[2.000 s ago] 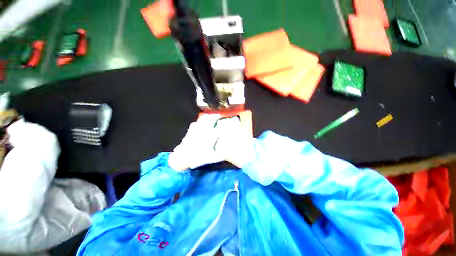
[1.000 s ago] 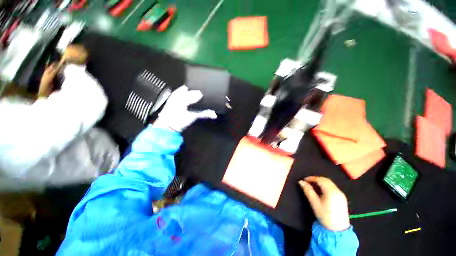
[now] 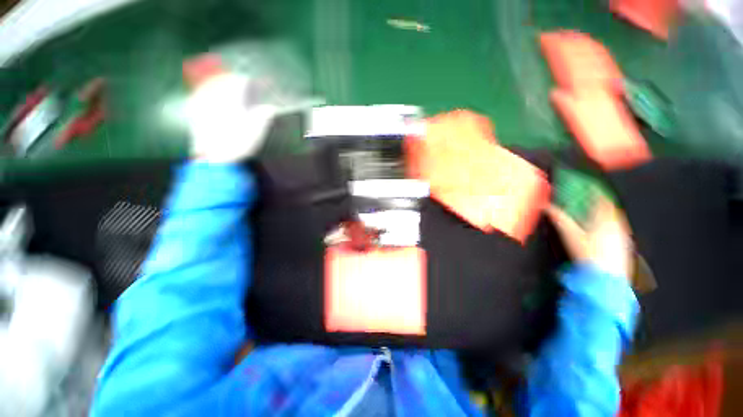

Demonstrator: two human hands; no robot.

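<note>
My left hand (image 3: 224, 122), in a white glove, is blurred over the near edge of the green conveyor, just below a piece of orange-red foam. Whether it holds anything cannot be told. My bare right hand (image 3: 601, 240) is at a green circuit board (image 3: 575, 192) on the right of the black mat, with thumb and fingers around its near edge. An orange-red foam pad (image 3: 375, 291) lies bare in front of me, below the white screw feeder (image 3: 389, 189).
Loose foam pads (image 3: 485, 175) lie right of the feeder. More foam pads (image 3: 603, 126) and a dark-framed board (image 3: 649, 107) are on the conveyor (image 3: 456, 57). A striped dark sheet (image 3: 129, 236) lies left. A neighbour's pale sleeve (image 3: 45, 318) is at far left. Red material (image 3: 676, 391) is lower right.
My left hand has moved from the mat by the dark sheet out to the conveyor. My right hand has moved to the circuit board. The view has turned and is blurred.
</note>
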